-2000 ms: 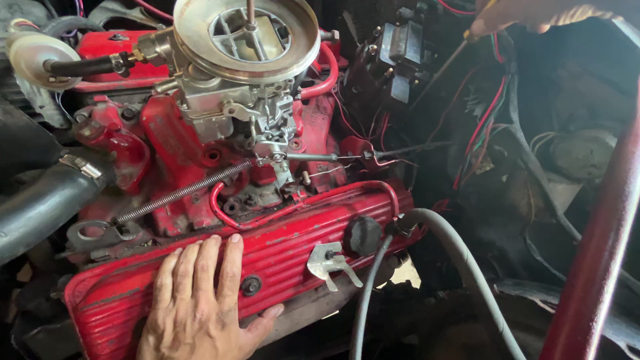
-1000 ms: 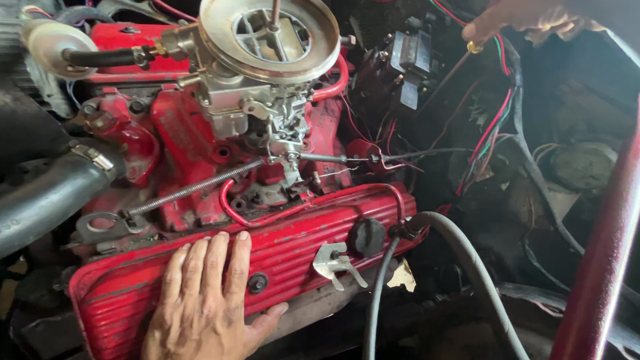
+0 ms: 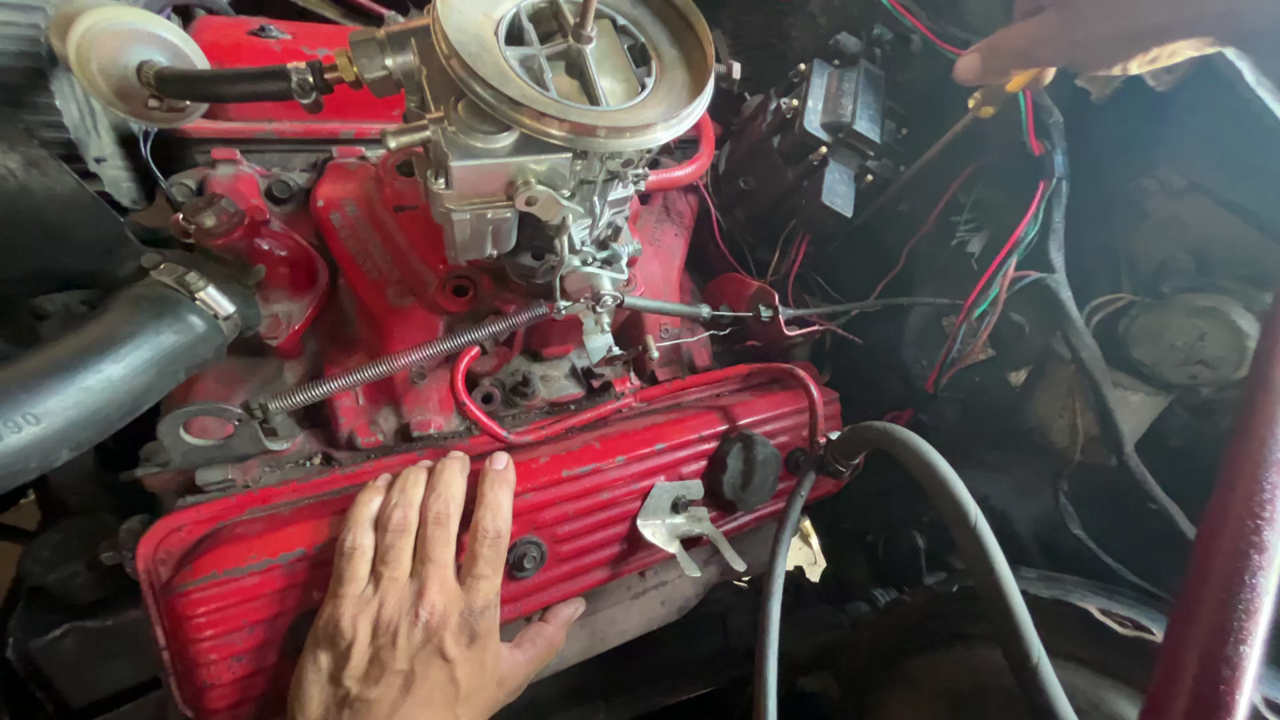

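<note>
My left hand (image 3: 425, 590) lies palm down on the ribbed red valve cover (image 3: 580, 460) of an engine, fingers up and slightly apart, holding nothing. A black oil filler cap (image 3: 745, 470) and a metal bracket (image 3: 680, 525) sit to its right. At the upper right, my right hand (image 3: 1080, 40) grips a thin tool with a yellowish handle, seemingly a screwdriver (image 3: 925, 160). The shaft slants down-left beside the black distributor cap (image 3: 840, 110); its tip is hidden in shadow. A carburetor (image 3: 480, 190) with a round metal air cleaner base (image 3: 590, 130) stands left of the distributor.
A coil spring (image 3: 400, 360) runs to the throttle linkage. A black radiator hose (image 3: 110, 350) is at left. Grey hose (image 3: 960, 520) curves down from the valve cover's right end. Loose red and green wires (image 3: 1000, 265) hang below my right hand; a dark red bar (image 3: 1220, 560) crosses the right edge.
</note>
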